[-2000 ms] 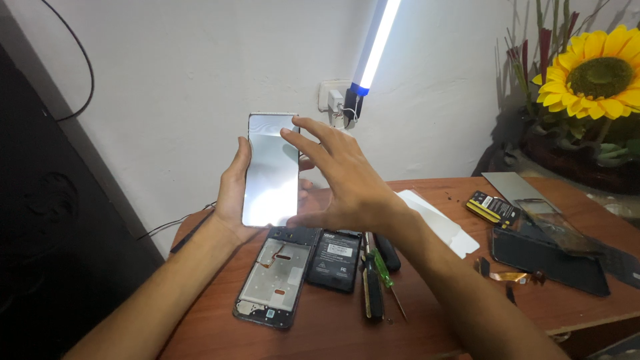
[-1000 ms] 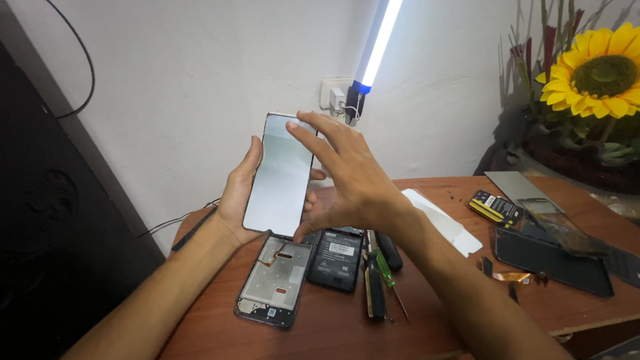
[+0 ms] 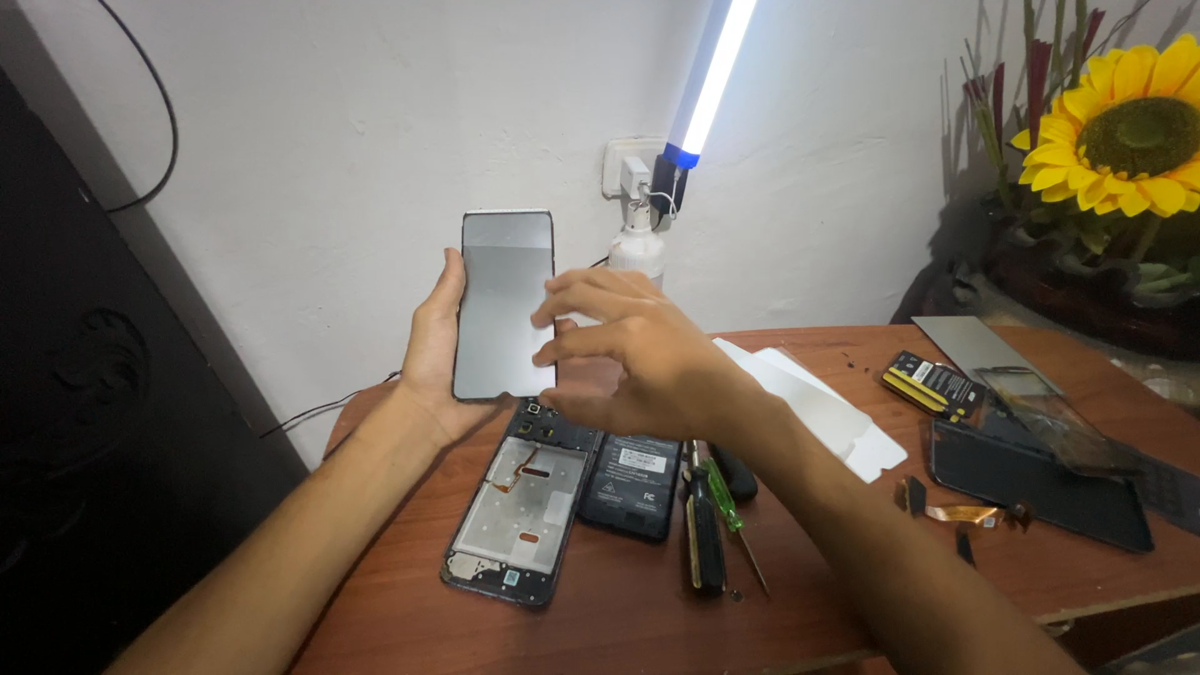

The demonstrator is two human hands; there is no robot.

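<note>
A smartphone screen panel (image 3: 506, 305), grey and reflective, stands nearly upright in my left hand (image 3: 436, 347), thumb along its left edge. My right hand (image 3: 637, 352) is at the panel's right side with fingers spread and bent; whether the fingertips touch it I cannot tell. Below on the wooden table lies an opened phone frame (image 3: 525, 506) with a bare metal middle and an orange flex cable. Beside it are a dark phone part bearing a printed label (image 3: 630, 487), a black-handled tool (image 3: 703, 534) and a screwdriver with a green handle (image 3: 727, 497).
White sheets (image 3: 820, 403) lie right of my right hand. Farther right are a phone battery (image 3: 933, 384), a black phone cover (image 3: 1041, 483), a grey panel (image 3: 975, 352) and flex cable pieces (image 3: 966, 514). A white bottle (image 3: 637, 248) stands by the wall, under a lit tube lamp (image 3: 717, 80).
My right hand has moved down from the upper part of the panel to its lower right side. The panel stays in my left hand. The white bottle now shows behind my hands.
</note>
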